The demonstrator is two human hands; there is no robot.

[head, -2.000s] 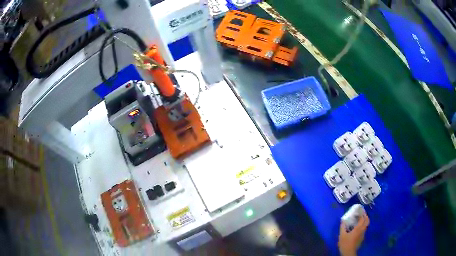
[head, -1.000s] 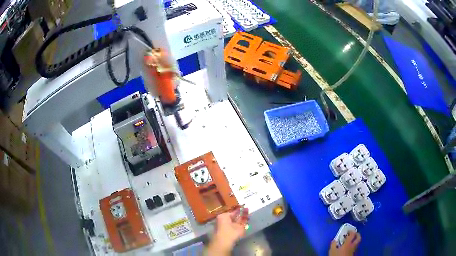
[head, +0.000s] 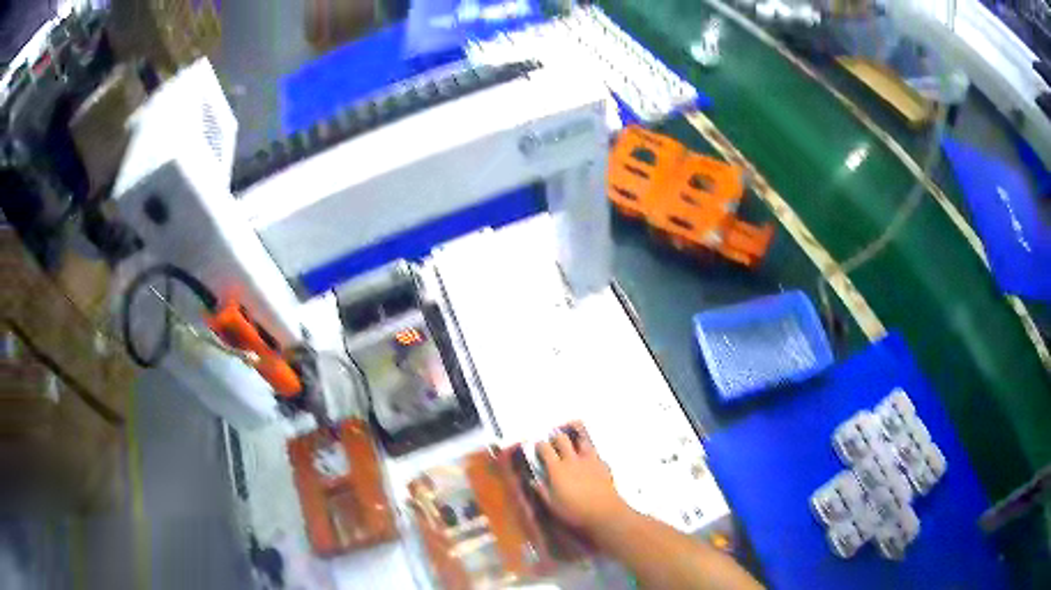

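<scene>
My right hand (head: 576,478) reaches in from the lower right, its fingers around the edge of an orange-brown fixture cover (head: 519,490). The cover is open beside the near fixture (head: 444,519). That fixture holds whitish parts, too blurred to tell apart. My left hand is not visible. The left fixture (head: 337,490) holds a white unit (head: 330,461), with the orange screwdriver head (head: 259,348) just above and behind it. A cluster of white units (head: 882,473) lies on the blue sheet (head: 761,484) at the right.
The screw feeder (head: 413,378) stands mid-table behind the fixtures. The white gantry (head: 403,173) spans the back. A blue screw bin (head: 763,346) and orange spare fixtures (head: 680,190) lie right of the machine, beside the green belt (head: 807,196). More white units (head: 599,58) are at the back.
The view has shifted left. The screwdriver head has moved from the right station to the left one. The right station's cover is open. My right hand has moved from the sheet to the cover; my left hand has left view.
</scene>
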